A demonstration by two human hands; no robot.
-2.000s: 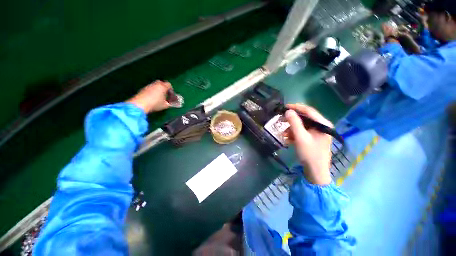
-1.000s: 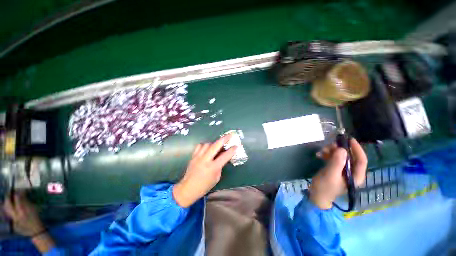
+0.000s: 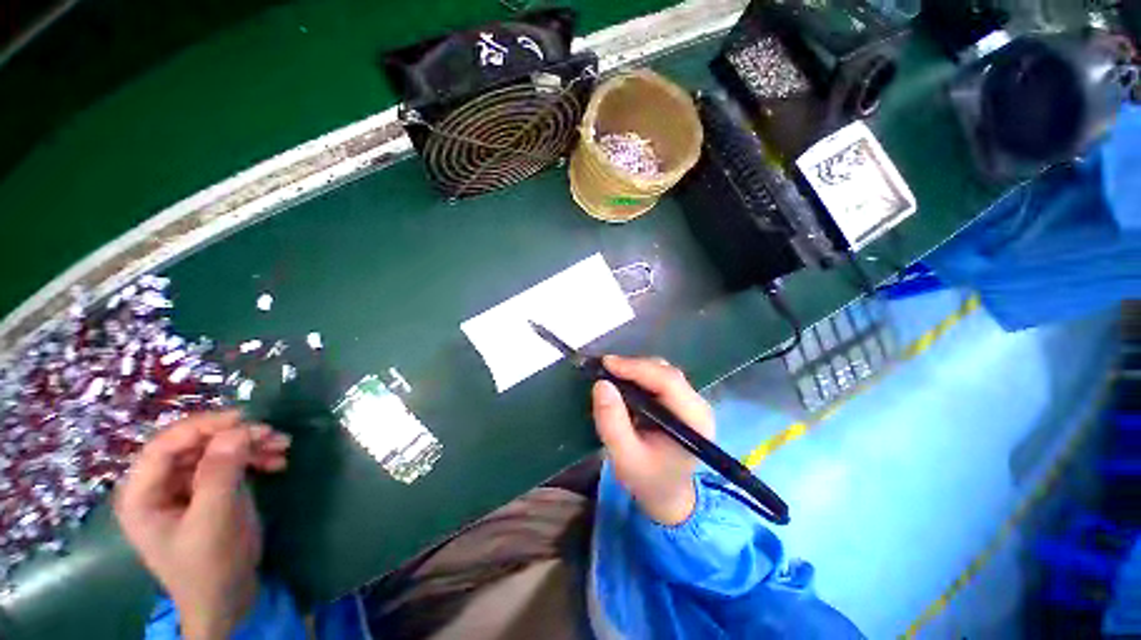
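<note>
The circuit board, pale and silvery with some green, lies flat on the bench in front of me. My left hand is left of it, at the edge of the pile of wired parts. Its thumb and fingers are close together; whether they pinch a small part cannot be told. My right hand holds the black soldering iron like a pen. The iron's thin tip is over the white card, which has a wire loop at its right end; contact cannot be told.
A black fan with a spiral grille stands by the pale rail. Beside it are a cardboard tube with small bits inside and a black soldering station. A slotted grid is beyond the bench edge. A person's blue sleeve is at right.
My left hand has left the board and moved left to the pile. The board now lies uncovered. The iron's tip has moved from near the tube to over the card. The view has turned right.
</note>
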